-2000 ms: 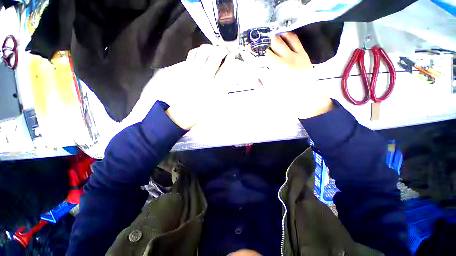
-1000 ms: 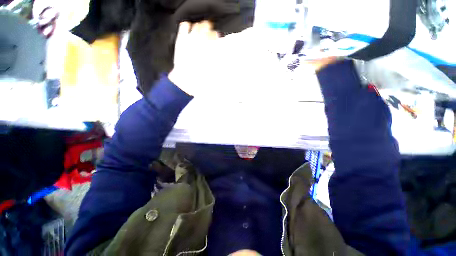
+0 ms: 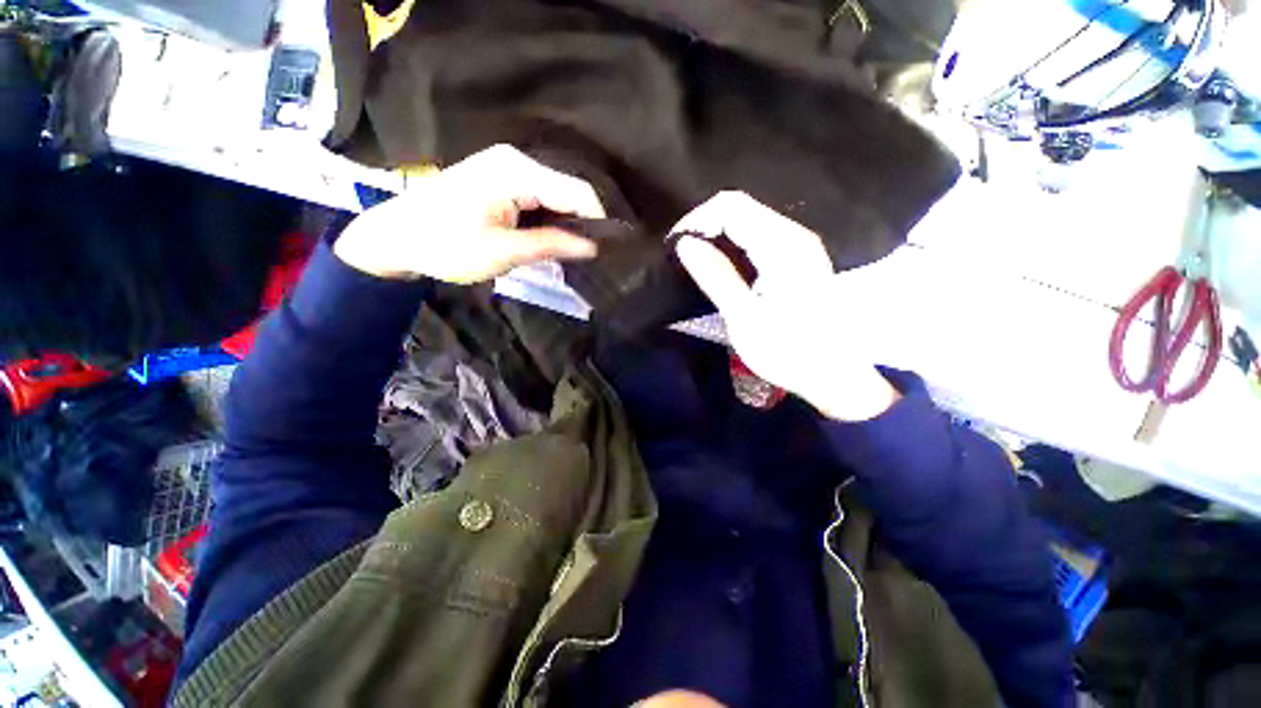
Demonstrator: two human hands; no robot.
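Observation:
A dark brown garment piece lies over the white table in front of me, and its near edge hangs at the table's front edge. My left hand pinches that near edge between thumb and fingers. My right hand pinches the same edge a little to the right, with the fingers curled over the cloth. A short folded part of the cloth spans between the two hands. The fingertips are partly hidden by the cloth.
The white sewing machine head with blue stripes stands at the upper right. Red-handled shears lie on the table at the right, over a tan tab. Grey crumpled cloth lies below the table edge. A wire basket is at the lower left.
Both hands have moved from the machine to the table's front edge, bringing the dark cloth with them. The view has turned, so the machine now shows at the upper right.

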